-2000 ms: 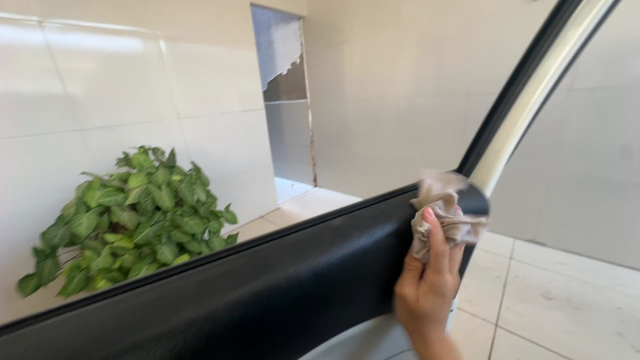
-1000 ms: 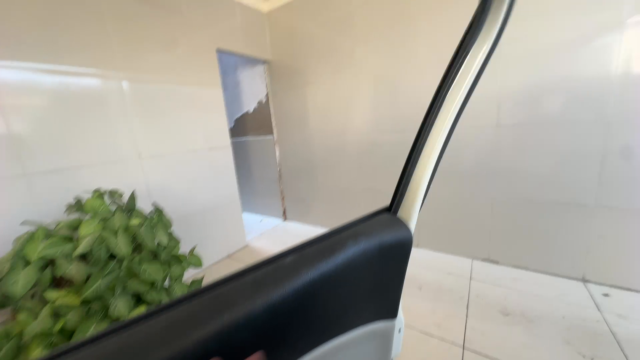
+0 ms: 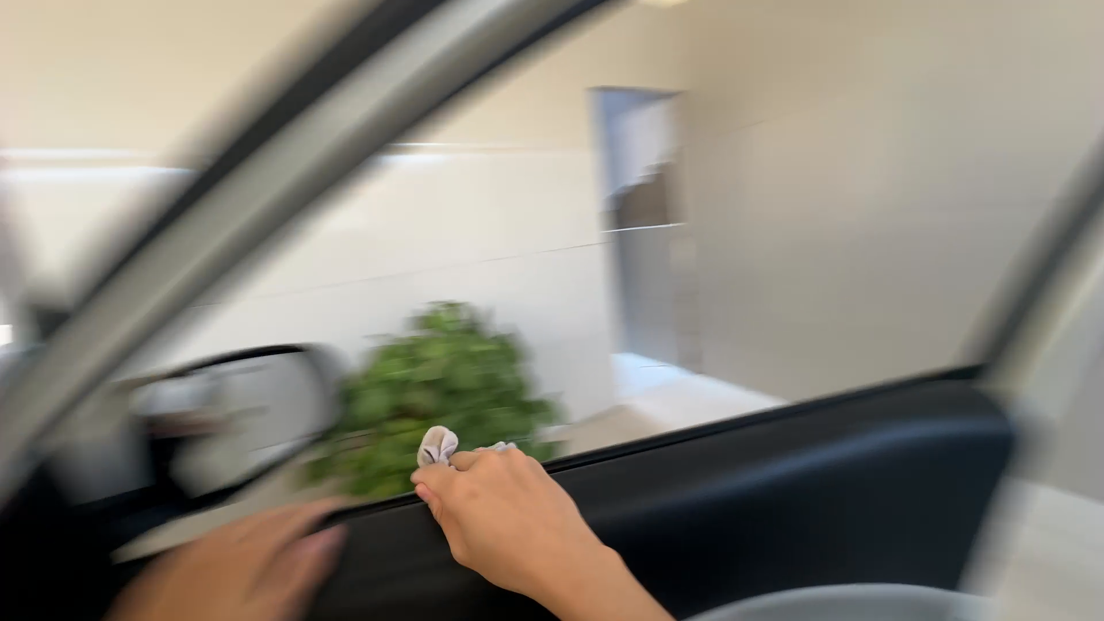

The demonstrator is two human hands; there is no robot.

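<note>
A black car door panel [image 3: 776, 483] crosses the lower part of the head view. My right hand [image 3: 509, 509] lies over its top edge at the window sill, closed on a light grey-beige cloth [image 3: 438, 446] that pokes out past the fingers. My left hand [image 3: 237, 561], blurred, is at the lower left by the same door's top edge; whether anything is in it cannot be told. The side mirror [image 3: 250, 423] stands just beyond the left hand. Most of the cloth is hidden under the right hand.
The window pillar [image 3: 285, 164] slants across the upper left. A leafy green plant [image 3: 444, 379] stands outside the door, before a pale tiled wall [image 3: 483, 224] with a narrow doorway [image 3: 647, 233]. Light floor tiles [image 3: 1056, 543] show at the right.
The view has swung left, bringing in the mirror and front pillar. My right hand with the cloth, earlier at the door's rear corner, is now farther forward on the sill. My left hand has come into view.
</note>
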